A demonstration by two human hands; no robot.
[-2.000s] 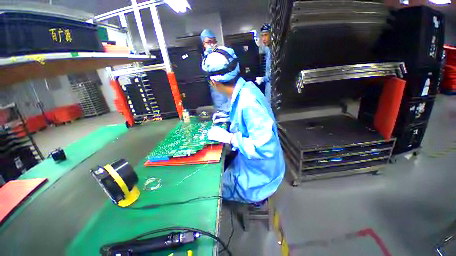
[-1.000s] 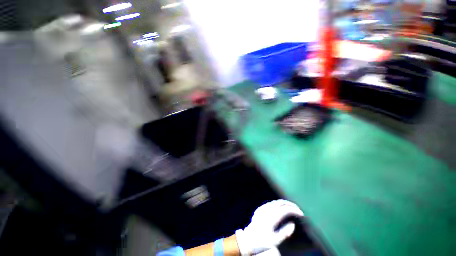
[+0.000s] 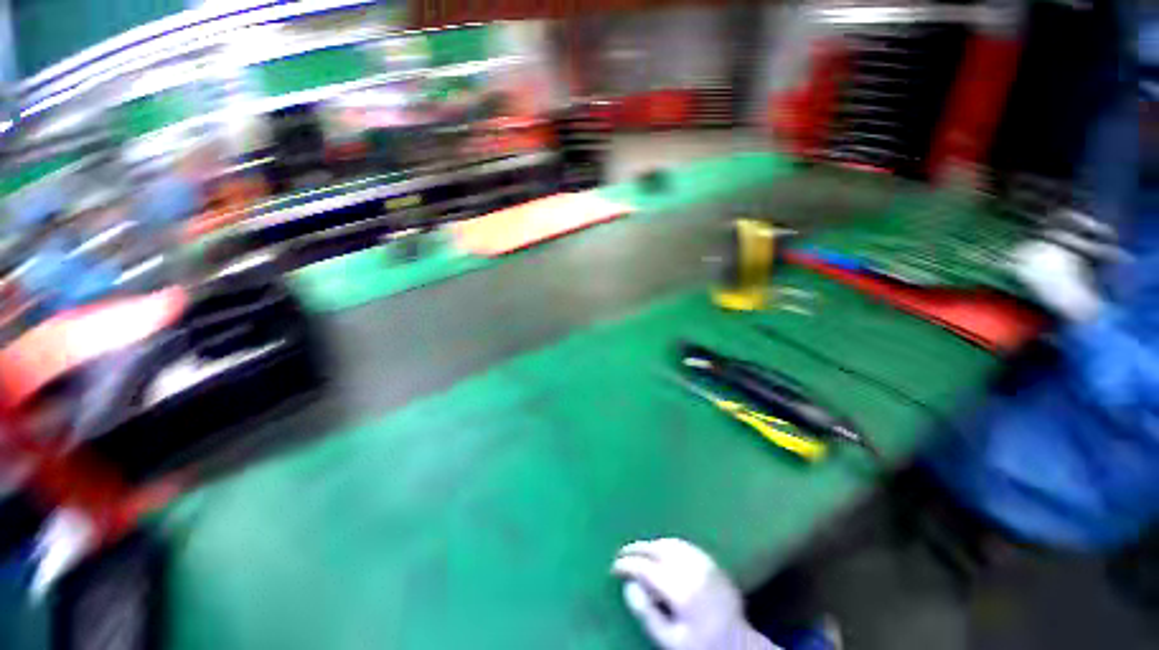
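Note:
My right hand (image 3: 686, 590), in a white glove, rests at the near edge of the green bench mat (image 3: 420, 508). Its fingers are curled; blur hides whether anything is in them. My left hand is out of the picture. Beyond my right hand, a black electric screwdriver (image 3: 763, 387) lies beside a yellow-and-black hand screwdriver (image 3: 782, 432). Neither is touched. A reel with a yellow band (image 3: 752, 260) stands farther back.
A neighbouring worker's blue sleeve (image 3: 1131, 362) and gloved hand (image 3: 1061, 277) are at the right, by a red sheet (image 3: 960, 311). Black bins (image 3: 210, 375) stand at the left. A thin cord (image 3: 852, 366) crosses the mat. An orange sheet (image 3: 540, 224) lies across the bench.
The view has swung from the neighbour to the left bins and back over the bench. The gloved left hand seen a second ago is gone; my right hand has come into view.

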